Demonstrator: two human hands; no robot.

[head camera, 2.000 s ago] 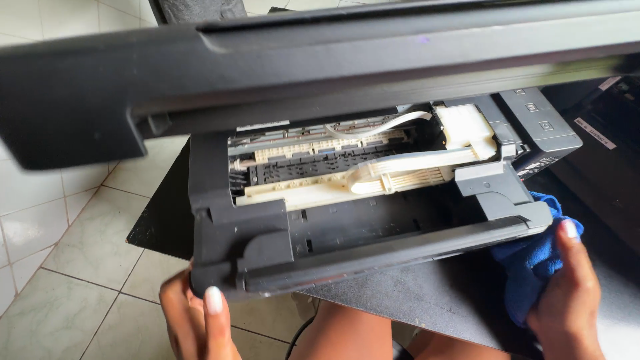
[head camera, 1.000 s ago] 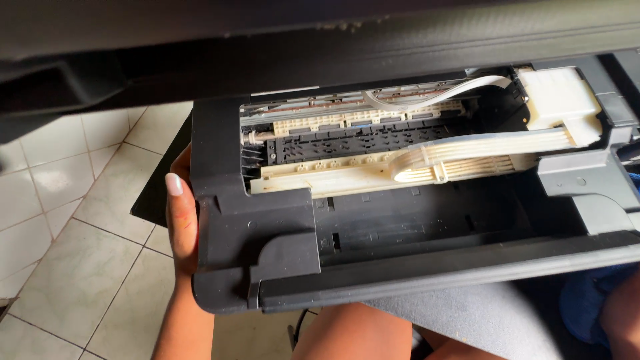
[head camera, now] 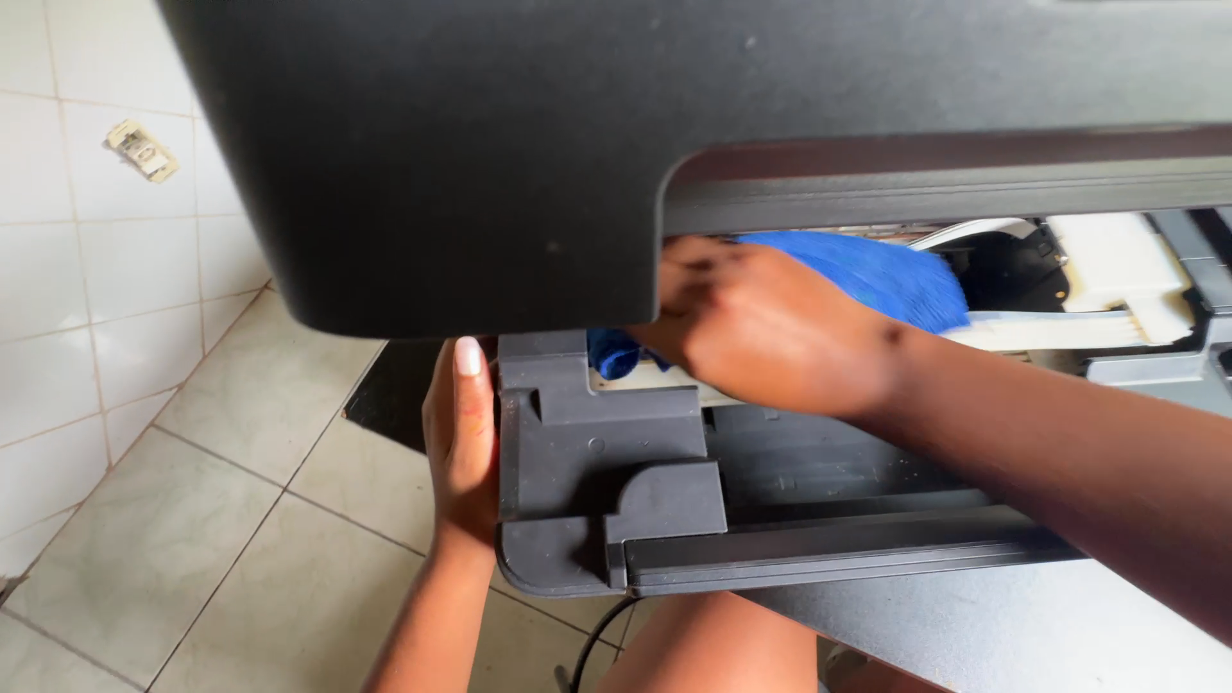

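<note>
An inkjet printer with a black body lies below me, its raised scanner unit covering the upper part of the view. My right hand reaches into the printer's opening at the left end and grips a blue cloth; its fingertips are partly hidden under the raised unit. My left hand lies against the printer's left side, thumb up along the edge, the other fingers hidden. To the right inside are a white plastic block and a bundle of pale ink tubes.
The printer rests over a dark table top. A black cable hangs below its front edge, near my legs. Floor tiles and a white tiled wall with a socket are at the left.
My right hand has moved from the printer's right side into its opening with the blue cloth. My left hand, at the front left corner two seconds ago, is farther up the left side. The view has shifted.
</note>
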